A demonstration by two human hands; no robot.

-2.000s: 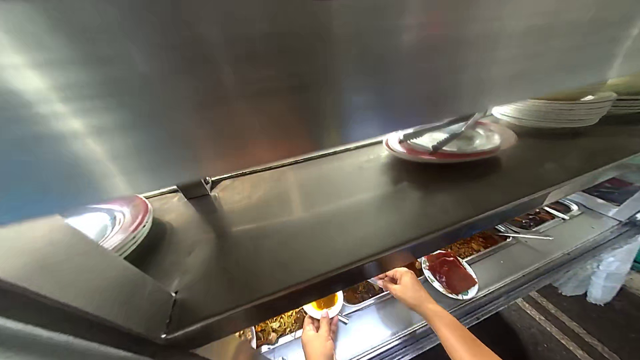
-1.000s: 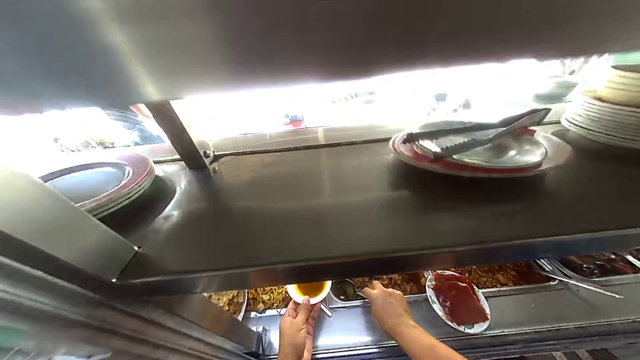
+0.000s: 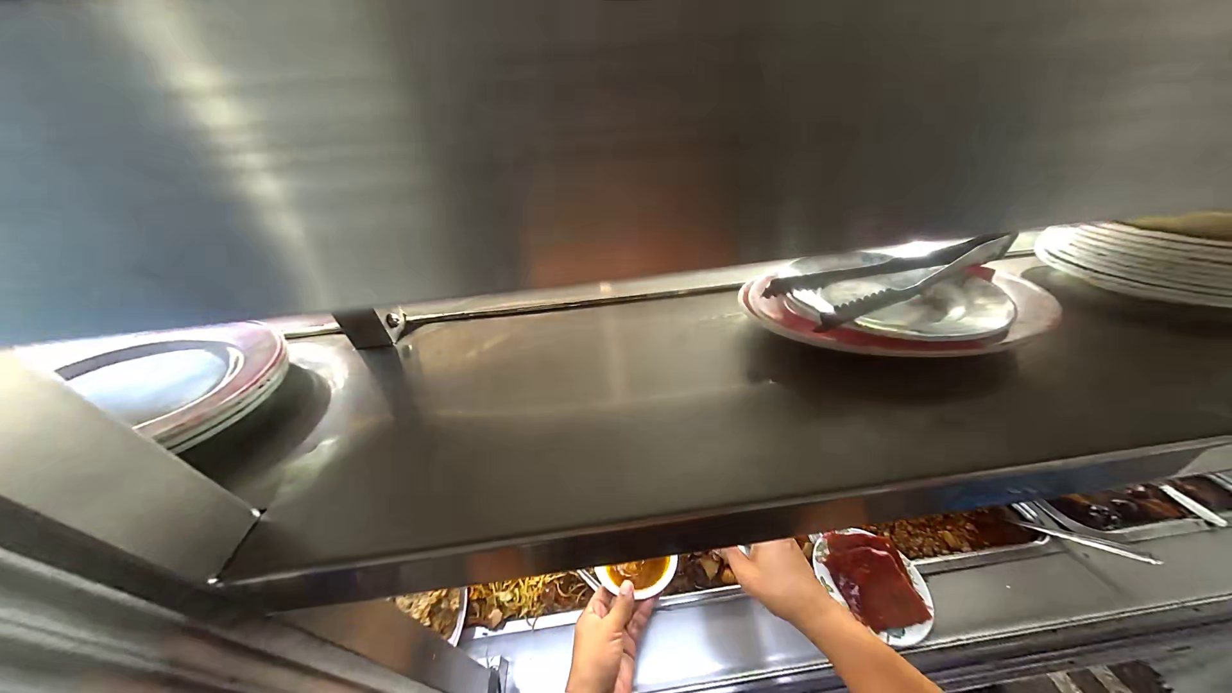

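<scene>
At the lower middle, my left hand (image 3: 610, 630) holds a small white bowl (image 3: 637, 577) of orange-yellow liquid by its rim, thumb on top. My right hand (image 3: 780, 579) is just to the right, over the food trays, its fingertips partly hidden beneath the shelf edge; whether it grips anything cannot be seen. Beside it, an oval patterned plate (image 3: 910, 633) carries dark red slices (image 3: 876, 582). Noodles (image 3: 527, 599) fill a tray left of the bowl, and a tray of chopped food in sauce (image 3: 948, 534) lies right of the plate.
A steel shelf (image 3: 577, 433) spans above the hands. It bears stacked plates (image 3: 192, 380) at left, metal tongs (image 3: 895, 284) on a red-rimmed plate (image 3: 1035, 313), and more stacked plates (image 3: 1136, 262) at right. Utensil handles (image 3: 1097, 547) stick out over the counter's front.
The view has shifted. My left hand keeps hold of the bowl. A ladle-like utensil seen beside the bowl one second ago is now mostly out of sight.
</scene>
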